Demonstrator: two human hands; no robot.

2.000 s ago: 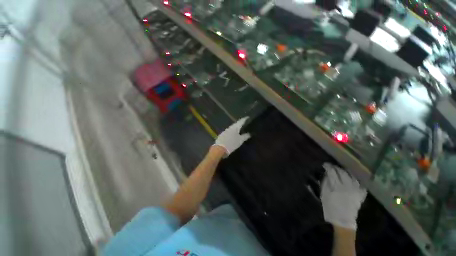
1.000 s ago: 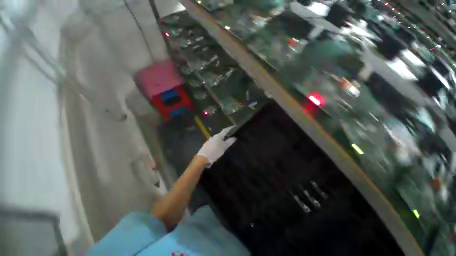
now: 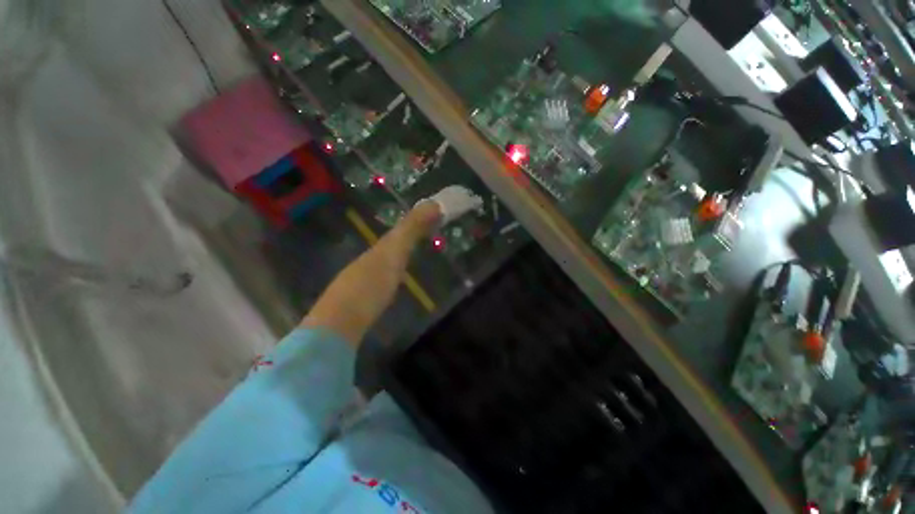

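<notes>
My left hand, in a thin white glove, reaches past the tray's far corner over the lower shelf, among small green circuit boards. It is small and blurred, and I cannot tell if its fingers hold anything. The black slotted tray lies low in front of me, below the pale shelf edge. A few short silver board edges show in its slots. My right hand is not in view.
The pale upper shelf edge runs diagonally beside the tray. Larger green boards with orange parts lie on that shelf, with black power adapters behind. A pink-red bin stands on the floor at left.
My left hand has moved from the tray's left edge up and outward to the lower shelf. My right hand, over the tray two seconds ago, has left the view. The view has shifted.
</notes>
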